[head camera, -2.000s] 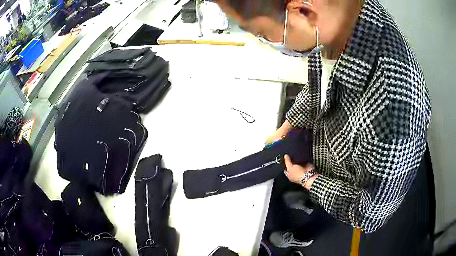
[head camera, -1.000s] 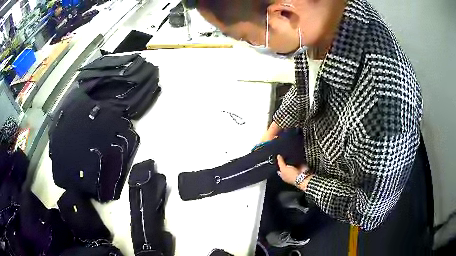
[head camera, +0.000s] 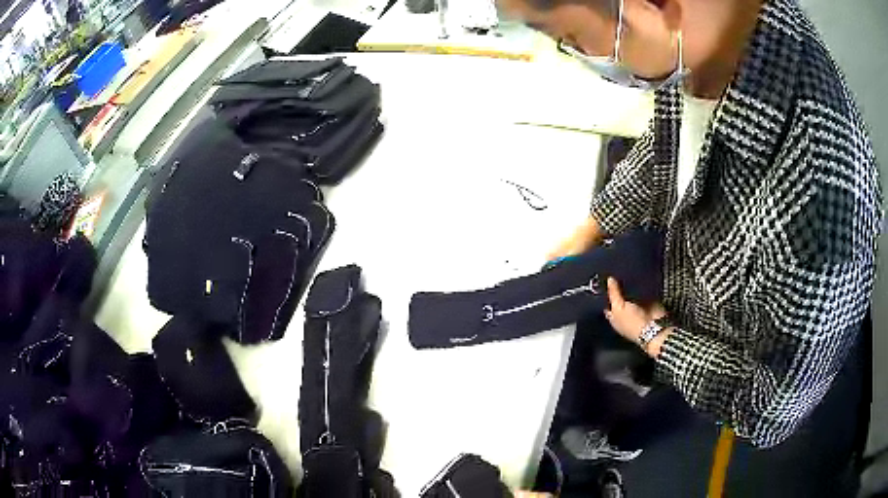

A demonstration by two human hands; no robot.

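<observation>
My left hand is not in view. A sliver of skin (head camera: 531, 494) at the bottom edge, beside a black fabric piece (head camera: 469, 478), looks like my right hand; it is cut off and its grip is hidden. A long black panel with a pale zip (head camera: 328, 374) lies on the white table (head camera: 458, 204). Another black zippered strip (head camera: 458, 319) lies to its right, its far end held by the person opposite.
A person in a checked jacket (head camera: 769, 214) and mask stands at the table's right side. Black bag panels (head camera: 200, 219) are stacked at the left, with more dark pieces (head camera: 58, 340) at the near left. A thin dark loop (head camera: 529, 196) lies on the tabletop.
The camera view has shifted, so the table and its pieces sit further right and higher. More of the bottom-edge black piece shows, and the skin sliver has appeared. The opposite person still holds the strip.
</observation>
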